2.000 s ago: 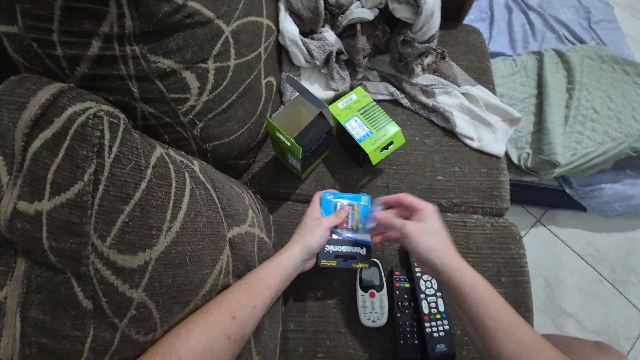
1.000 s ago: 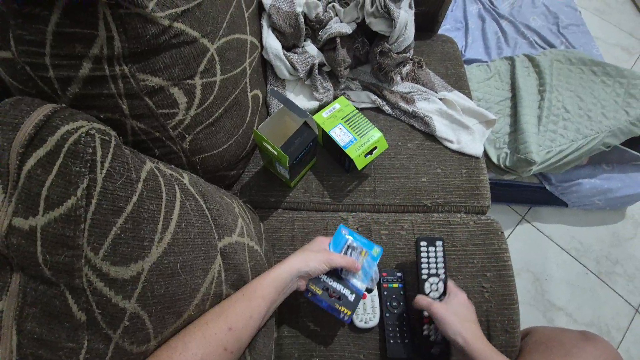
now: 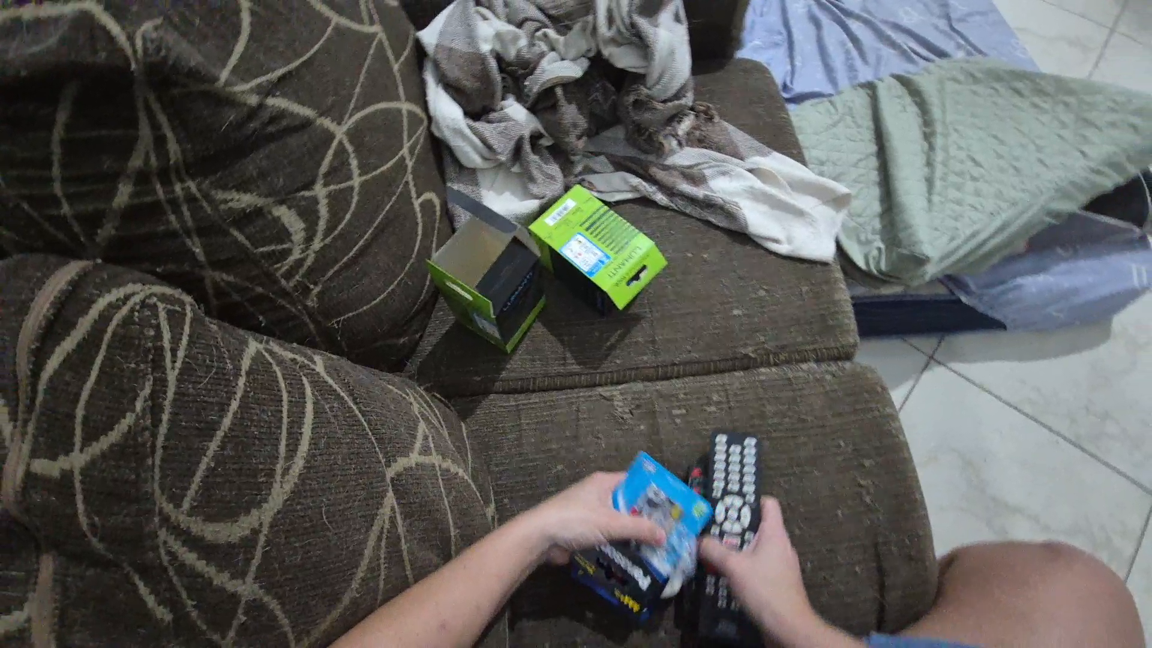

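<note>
My left hand [image 3: 589, 522] grips a blue and black Panasonic battery blister pack [image 3: 661, 508], tilted, over the lower middle of the sofa seat. Just right of it, my right hand [image 3: 765, 567] holds a long black remote control with light buttons [image 3: 735, 477], thumb on one side and fingers on the other. Part of a second black remote [image 3: 696, 477] shows between the pack and the long remote. The white remote is hidden or nearly so behind the pack.
Two green and black cardboard boxes, an open one [image 3: 490, 279] and another [image 3: 598, 252], stand on the far brown seat cushion. Behind them lies a plaid blanket [image 3: 540, 108]. Patterned back cushions [image 3: 225, 450] rise at left; a green quilted cloth [image 3: 918, 171] lies at right, a knee below it.
Two seconds ago both hands were at the battery pack. My right hand has since moved to the long remote and taken hold of it, while the left has kept the pack, now tilted.
</note>
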